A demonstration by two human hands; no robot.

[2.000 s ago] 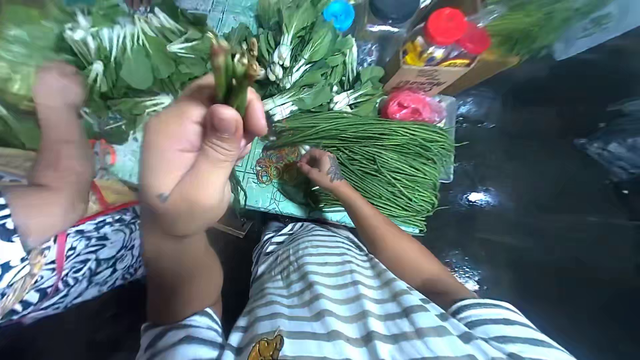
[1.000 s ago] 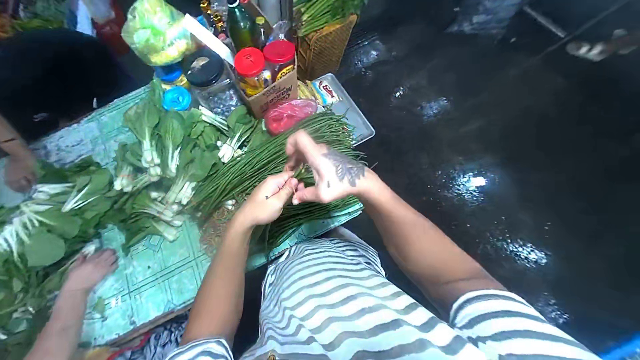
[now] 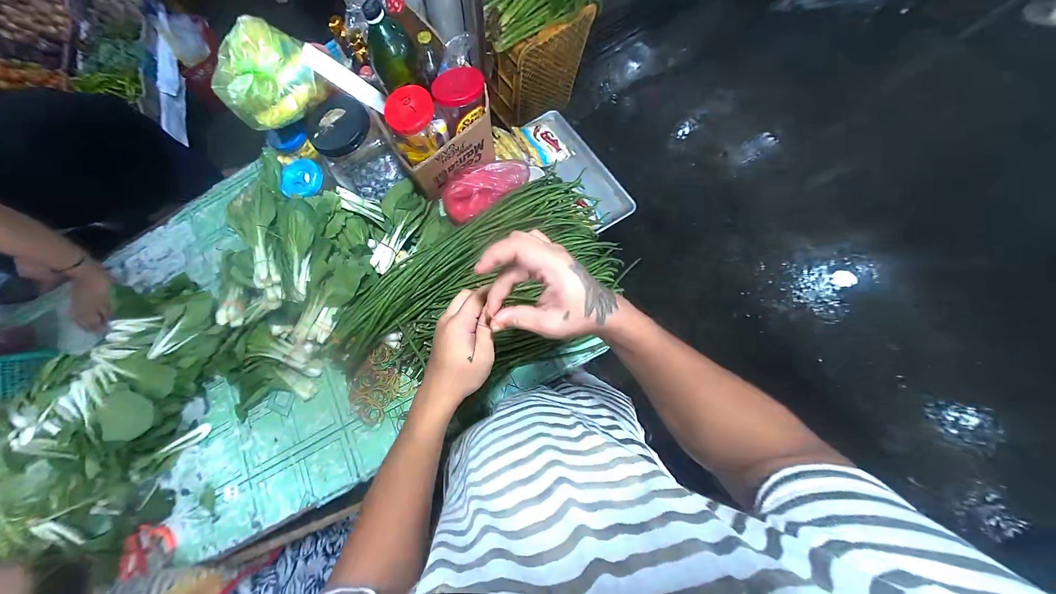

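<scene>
My left hand (image 3: 464,342) is closed with its fingertips together, over the near side of a heap of long green beans (image 3: 462,256). What it holds is mostly hidden; a thin dark bit shows at its fingers. My right hand (image 3: 540,285), curled with thumb and forefinger nearly meeting, touches the left fingertips from the right. Whether it pinches something thin cannot be told. Beside the left wrist lies a pile of rubber bands (image 3: 379,386). Bundles of leafy greens with white stems (image 3: 289,256) lie left of the beans.
The table's green patterned cover (image 3: 289,462) shows near me. Behind the beans are a pink plastic bag (image 3: 483,190), a cardboard box (image 3: 454,161) with red-lidded jars, a glass bottle (image 3: 392,49) and a metal tray (image 3: 602,177). Another person's hand (image 3: 89,297) is at the left, by more greens (image 3: 124,388).
My left hand, raised with green stems in it two seconds ago, is now low over the beans against my right hand. The view has swung considerably. The other person's hand has moved.
</scene>
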